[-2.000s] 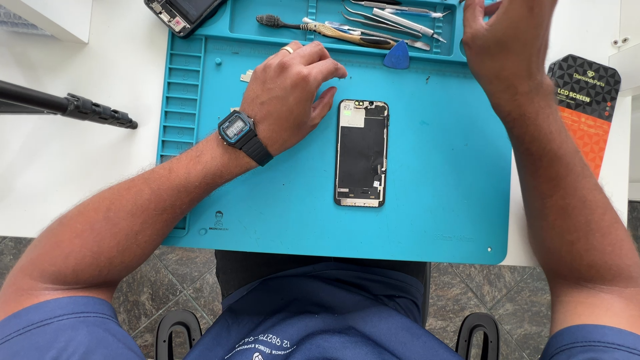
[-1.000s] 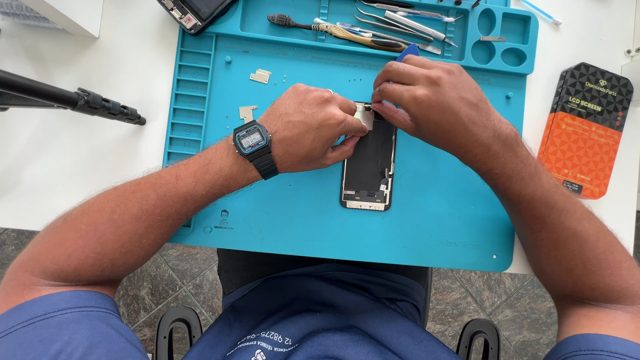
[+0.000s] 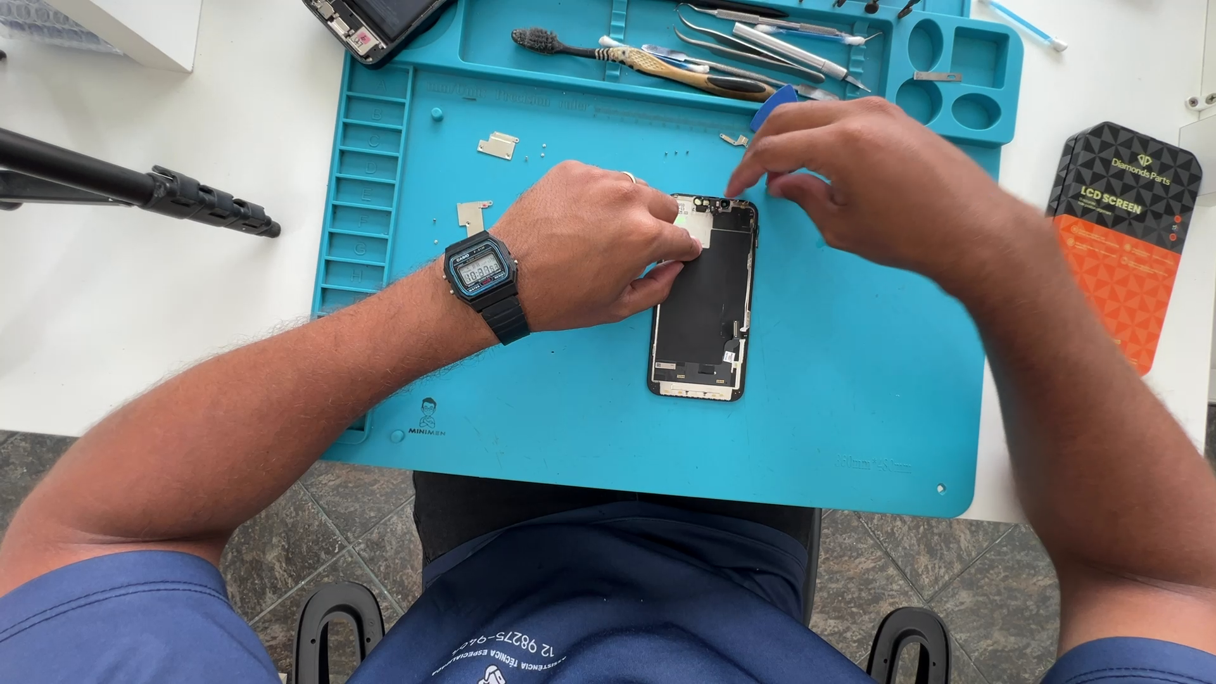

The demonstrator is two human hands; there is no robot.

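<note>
A phone display assembly (image 3: 704, 313) lies with its inner side up on the blue silicone repair mat (image 3: 855, 380). My left hand (image 3: 608, 249) rests over its upper left part, fingertips touching the edge near a pale patch. My right hand (image 3: 845, 166) is just beyond the top right corner, thumb and fingers apart, and nothing shows between them. A tiny metal bracket (image 3: 733, 140) lies by its fingertips, beside a blue plastic pick (image 3: 773, 106) that the hand partly covers. Two metal shield plates (image 3: 498, 144) and several tiny screws lie to the left.
A mat tray holds a brush (image 3: 570, 47), tweezers (image 3: 750, 49) and other tools. Another phone part (image 3: 375, 24) is at the top left. A black tripod leg (image 3: 142, 185) reaches in from the left. A black and orange LCD screen box (image 3: 1126, 237) stands to the right.
My left hand came to the display from the mat's upper left. My right hand came down from the tool tray to the display's top, then drew slightly back to the right.
</note>
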